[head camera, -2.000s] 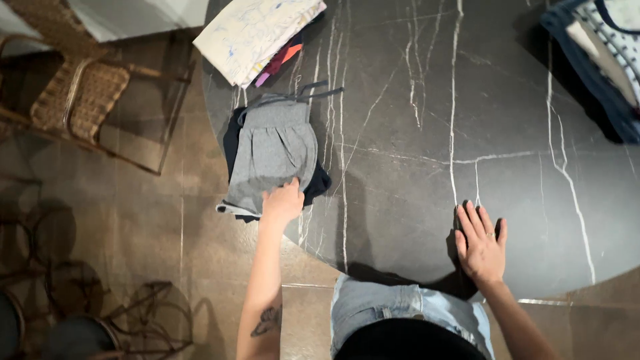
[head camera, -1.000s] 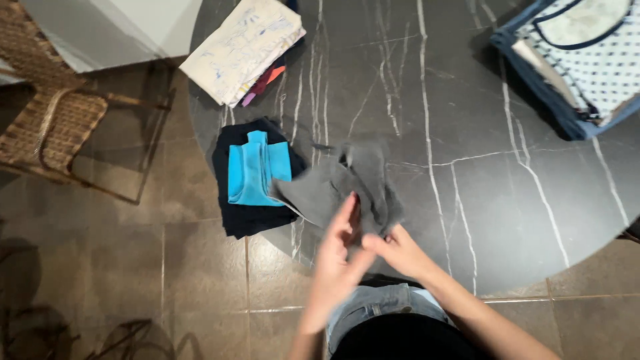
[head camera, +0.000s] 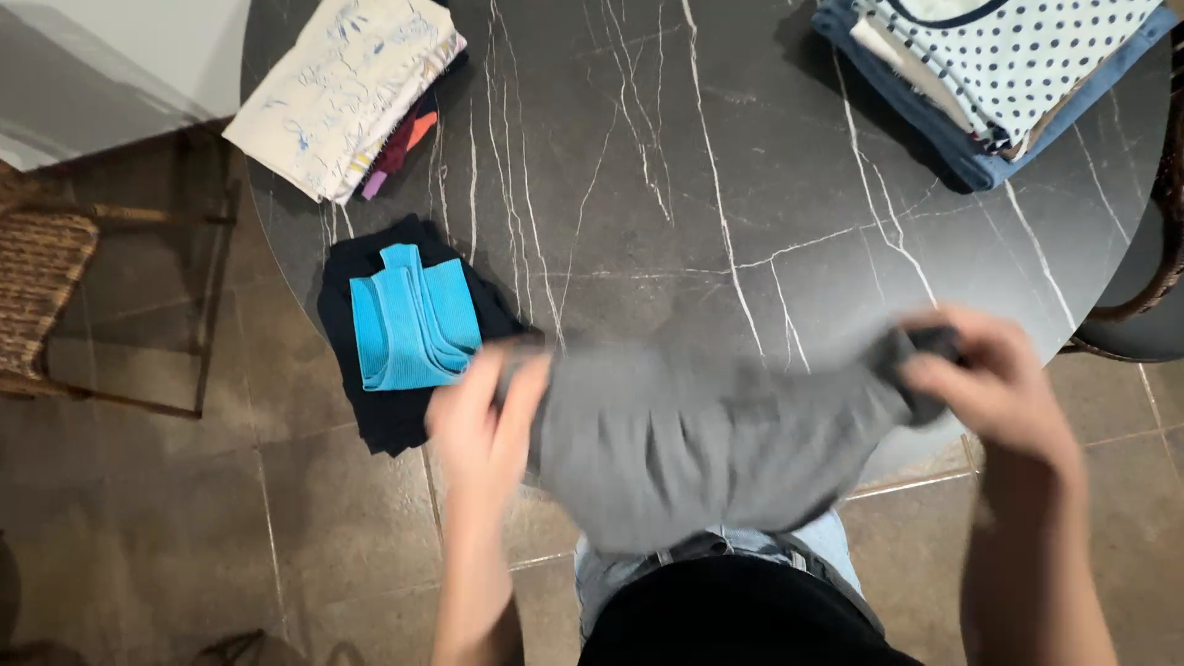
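Observation:
A grey cloth garment [head camera: 684, 444] is stretched between my two hands, above the near edge of the dark marble-patterned table [head camera: 629, 231]. My left hand [head camera: 486, 416] grips its left end, and my right hand [head camera: 990, 379] holds the bunched right end; both are blurred by motion. Just beyond my left hand, a folded bright blue ribbed garment [head camera: 412, 319] lies on a folded black garment [head camera: 393, 425] at the table's left edge.
At the table's far left lies a cream patterned folded cloth [head camera: 342, 92] over coloured garments. A stack with a dotted garment [head camera: 1054, 65] over blue denim [head camera: 925, 129] sits at the far right. Wicker chair [head camera: 46, 287] stands left; another chair [head camera: 1142, 287] is at right.
The grey garment, on the left pile two seconds ago, is now held spread out between both hands, uncovering the blue one. My right hand has left the tabletop and grips the garment.

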